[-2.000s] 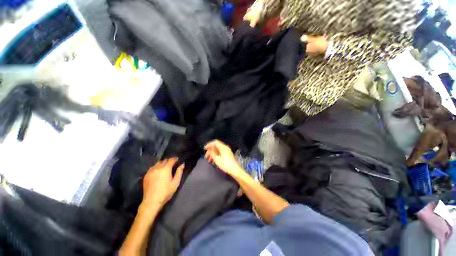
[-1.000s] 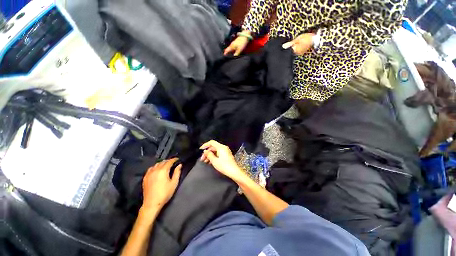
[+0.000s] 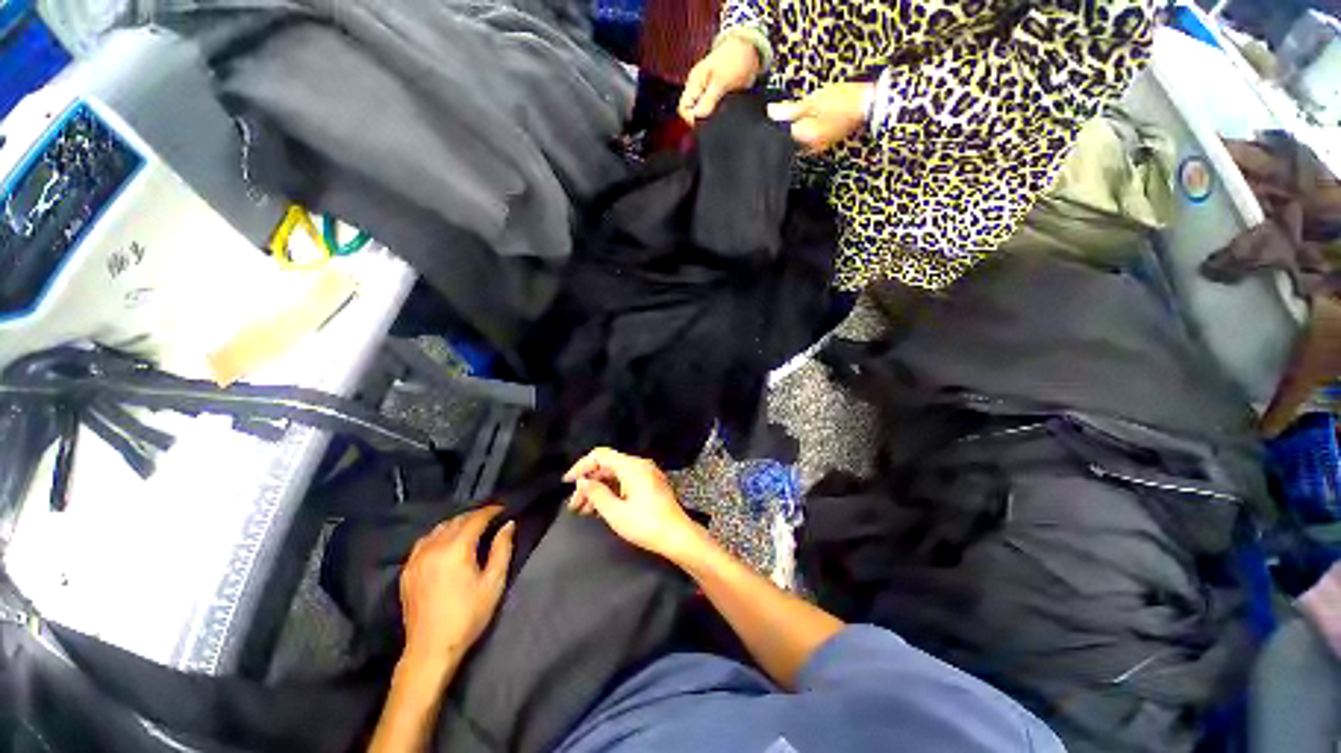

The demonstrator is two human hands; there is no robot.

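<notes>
A grey garment piece point(image 3: 566, 625) lies on my lap. My left hand point(image 3: 453, 581) rests on dark cloth at the grey piece's left side, fingers slightly spread; whether it grips anything is unclear. My right hand point(image 3: 625, 497) has its fingertips pinched on the upper edge of the cloth on my lap. A black garment point(image 3: 677, 316) hangs beyond my hands, and a co-worker in a leopard-print top holds its upper part with both hands. Where the black garment meets the cloth on my lap is hard to make out.
At left stands a white machine table point(image 3: 147, 544) with dark strips point(image 3: 221, 394), a tan piece point(image 3: 280, 331) and yellow loops point(image 3: 299, 236). A grey garment pile point(image 3: 427, 111) hangs over its far end. A black garment bundle point(image 3: 1030, 515) fills the right. A blue-and-white tangle point(image 3: 771, 486) lies on the floor.
The co-worker's hands have drawn closer together on the black garment, bunching its upper part. The view has shifted slightly. My hands keep nearly the same pose on the cloth.
</notes>
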